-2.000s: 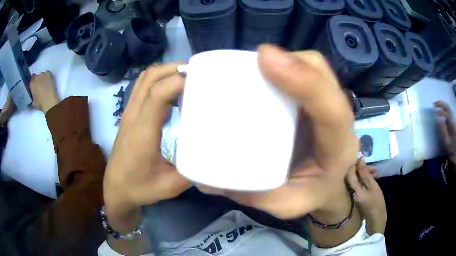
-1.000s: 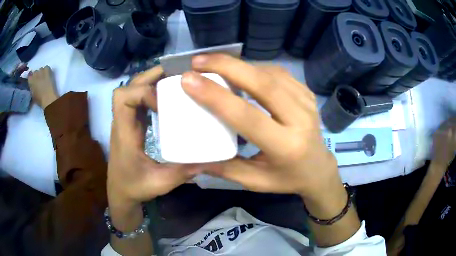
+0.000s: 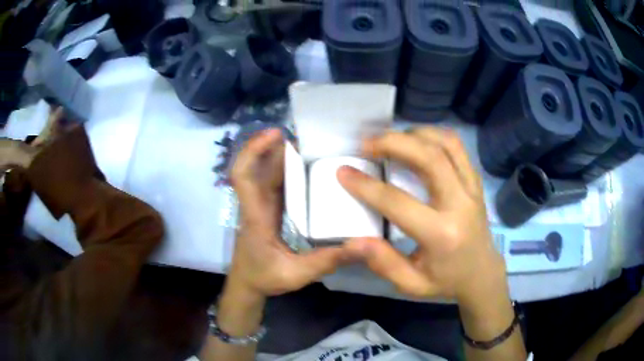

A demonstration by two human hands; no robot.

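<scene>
A white rounded-square fan base [image 3: 342,204] sits inside the open end of a retail box [image 3: 344,116], whose white flap stands up at the back and a side flap at the left. My left hand [image 3: 265,218] grips the box's left side and front edge. My right hand [image 3: 431,218] is at the right side, one finger on top of the white base and the thumb at the front edge. The right fingertips near the back flap are blurred. The box's lower part is hidden.
Stacked dark grey housings [image 3: 540,113] stand at the back right. A single housing [image 3: 522,196] and a flat light blue box [image 3: 544,248] lie right. Loose housings [image 3: 206,81] and small dark parts [image 3: 224,156] lie left. A person's brown sleeve [image 3: 92,190] reaches in at left.
The white base, earlier held up close to the camera, is now lower, within the opened box. The box flaps have come into view. The view has shifted, and the left person's arm has moved.
</scene>
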